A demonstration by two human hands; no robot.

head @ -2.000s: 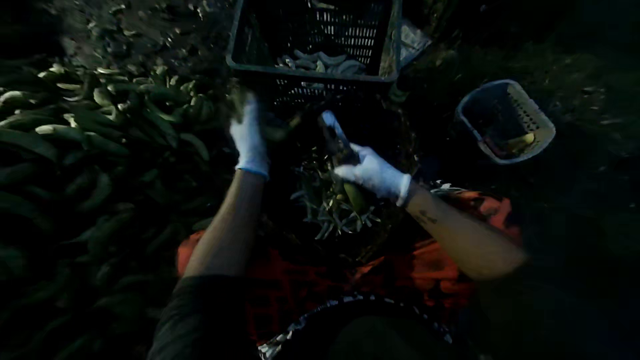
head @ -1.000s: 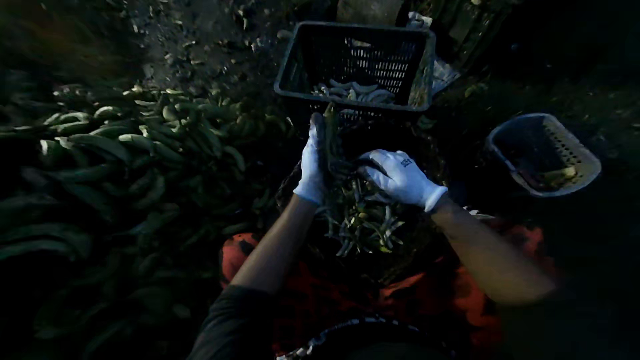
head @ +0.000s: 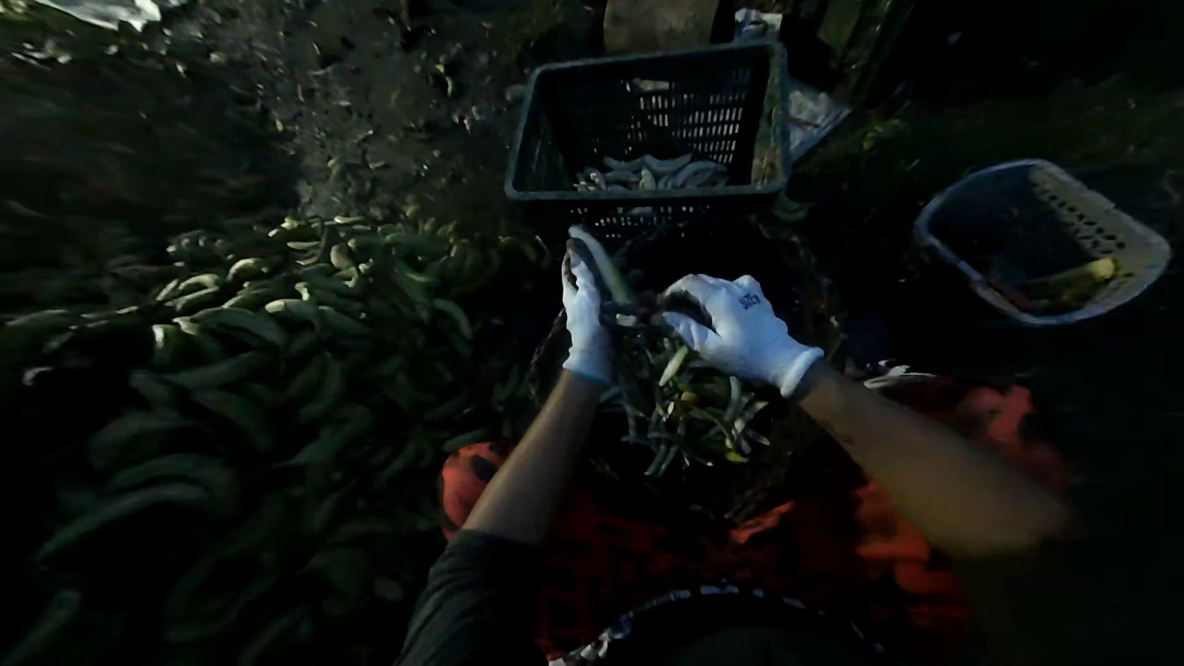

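Note:
My left hand (head: 586, 319), in a white work glove, is closed around a green banana (head: 601, 265), which tilts up and left between its thumb and fingers. Just to the right, my right hand (head: 735, 326), gloved the same way, has its fingers curled near the banana's lower end; a dark thing shows at the fingertips, too dim to name. Below both hands lie many strips of green peel (head: 703, 407) in a dark, round container whose rim is hardly visible. Peeled bananas (head: 657, 173) lie in the dark green plastic crate (head: 647, 195) beyond my hands.
A large heap of green bananas (head: 231, 324) spreads over the ground at the left. At the right stands a pale plastic basket (head: 1045, 319) with a yellowish piece (head: 1078, 277) inside. Red patterned cloth (head: 925, 546) covers my lap.
My left hand, apart from the right and over the edge of the heap two seconds ago, is now beside it with a banana. The view has shifted left.

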